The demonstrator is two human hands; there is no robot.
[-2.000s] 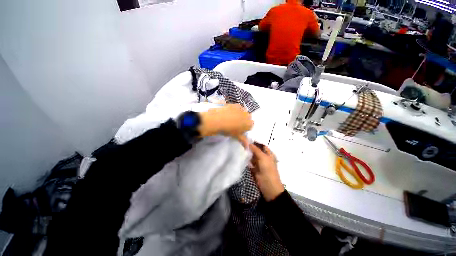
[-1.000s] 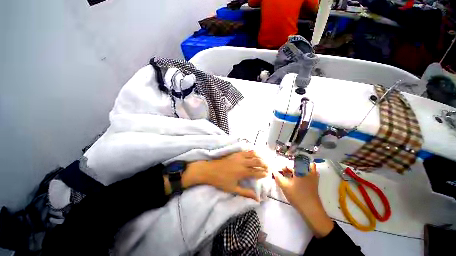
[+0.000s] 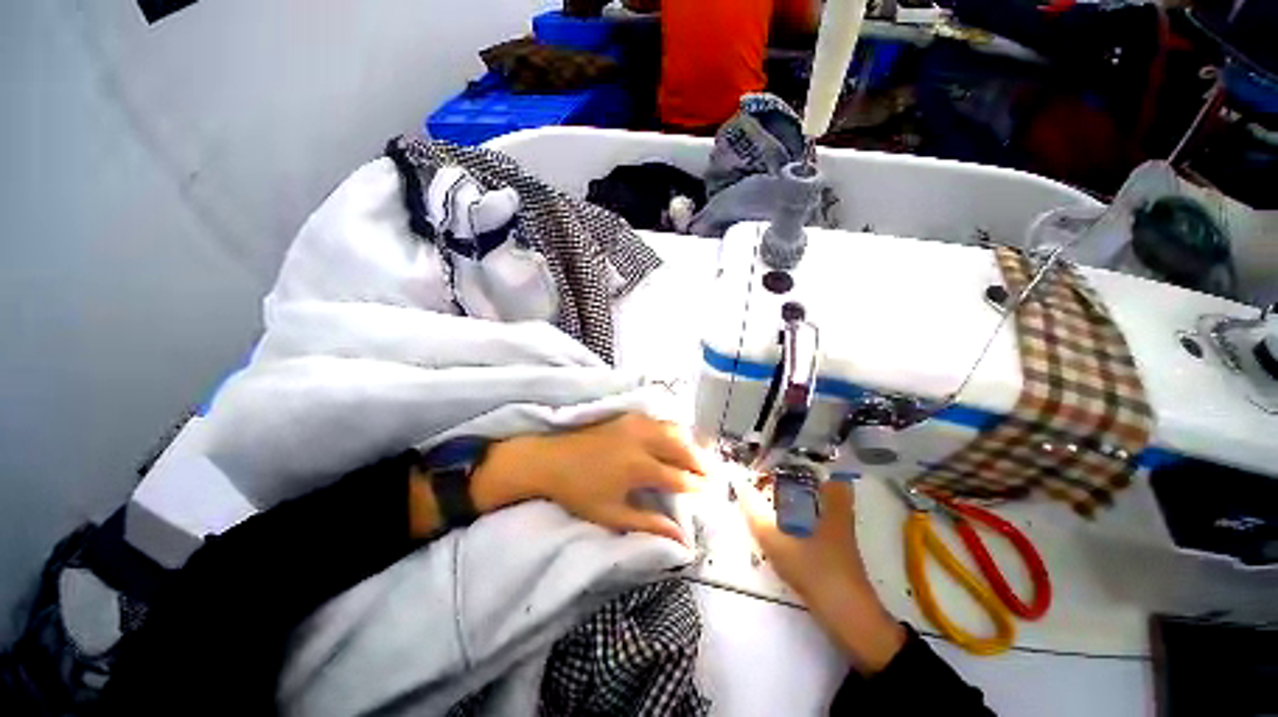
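Note:
A garment with pale lining (image 3: 407,385) and small black-and-white check outside (image 3: 617,651) lies over the table's left part. My left hand (image 3: 603,474) lies flat on the lining, fingers spread, left of the needle. My right hand (image 3: 824,558) is right of the needle, fingertips by the presser foot, partly behind the machine's grey round part; what its fingertips touch is lost in glare. The white sewing machine (image 3: 876,329) has its lamp lit over the needle area. Red and orange-yellow scissors (image 3: 967,567) lie right of my right hand.
A brown plaid scrap (image 3: 1076,378) drapes over the machine arm. A dark flat object (image 3: 1217,665) lies at the right table edge. Grey and black cloth (image 3: 750,161) lies behind the machine. A person in orange (image 3: 712,63) is beyond, by blue crates (image 3: 519,112). A white wall (image 3: 252,140) stands at left.
Both hands and the garment have come from the table's front to the needle area. My left hand has flattened on the lining. The lamp glare now shows, and the view has shifted closer to the machine.

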